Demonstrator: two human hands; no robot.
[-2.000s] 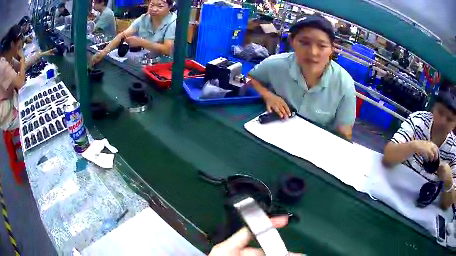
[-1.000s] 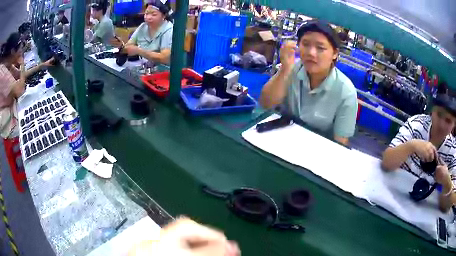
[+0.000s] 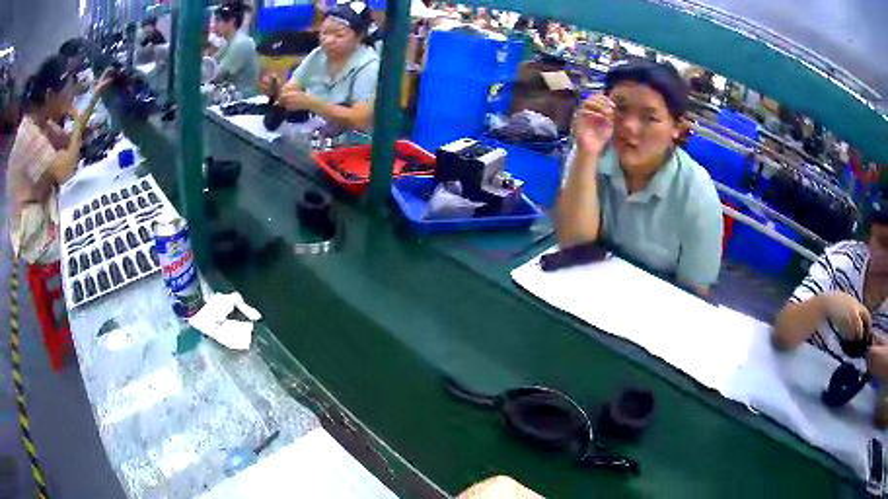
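Observation:
Part-assembled black headphones (image 3: 545,417) lie on the green conveyor belt (image 3: 389,341) in front of me, with the thin band curving around one round cup. A second black round cup (image 3: 629,409) lies just to their right, with its dark hollow up. A small part of one hand (image 3: 499,488) shows at the bottom edge, cut off by it. I cannot tell which hand it is or whether it holds anything. No other hand of mine is in view.
A white sheet (image 3: 302,468) covers the near bench. At left stand a spray can (image 3: 178,268), a crumpled white cloth (image 3: 229,322) and a tray of black parts (image 3: 112,244). Across the belt are a red bin (image 3: 341,168), a blue bin (image 3: 458,222), a green post (image 3: 388,107) and seated workers.
The silver strip held over the headphones two seconds ago is out of view. The hand has dropped to the bottom edge. The view has shifted, and the opposite worker's hand is raised near the head.

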